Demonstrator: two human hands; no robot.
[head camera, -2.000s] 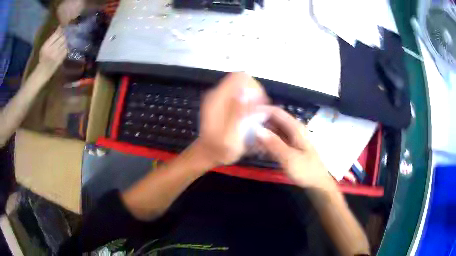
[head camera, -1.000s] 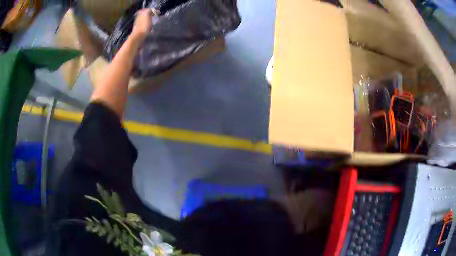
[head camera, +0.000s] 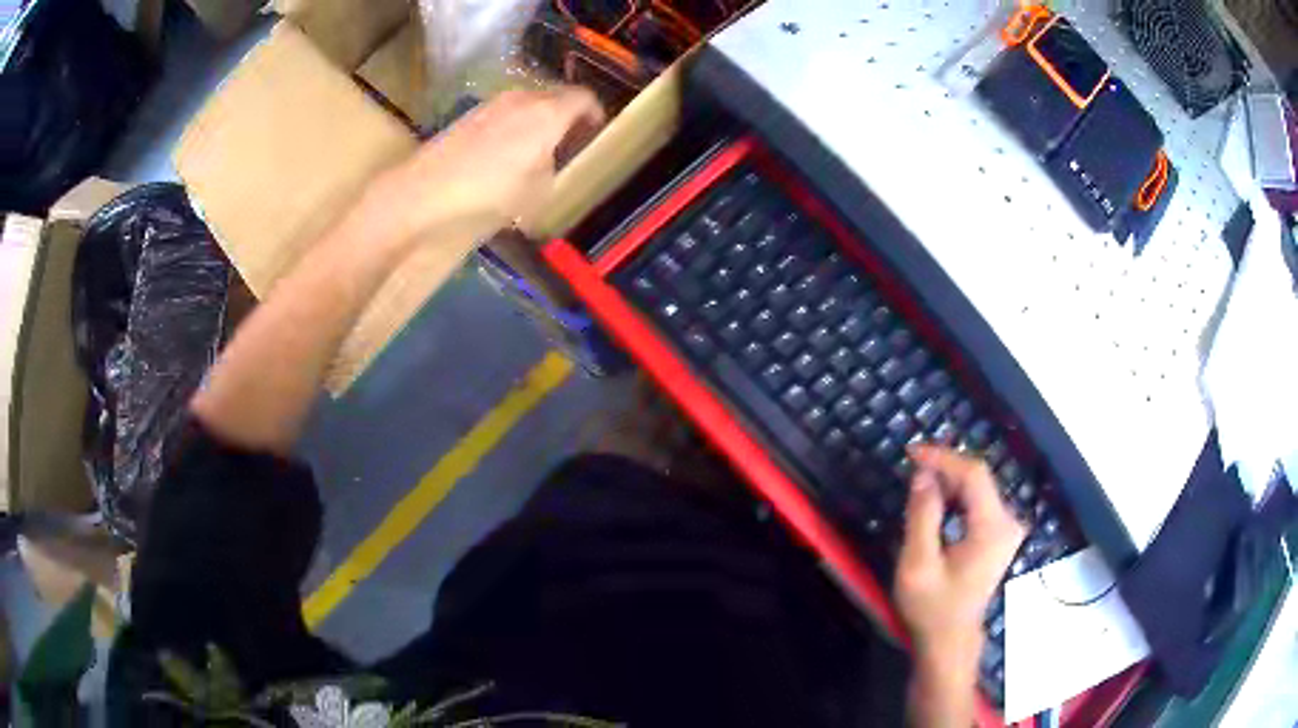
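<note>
My left hand reaches over the near edge of an open brown carton. Its fingers dip behind the carton wall, so I cannot tell what they hold. Inside the carton are black units with orange frames and loops, beside clear plastic film. My right hand is over the right part of the black keyboard, fingers curled with thumb near fingertips; whether it holds anything is not clear. Black blocks with orange loops lie side by side on the perforated plate.
The red-edged tray surrounds the keyboard, with white paper at its right end. A black mat and more paper lie beyond. At left are carton flaps and a carton holding a black plastic bag. The floor has a yellow line.
The view has swung from the floor at left back towards the bench. My left hand has moved from the black bag to the orange-and-black units' carton. My right hand has come into view.
</note>
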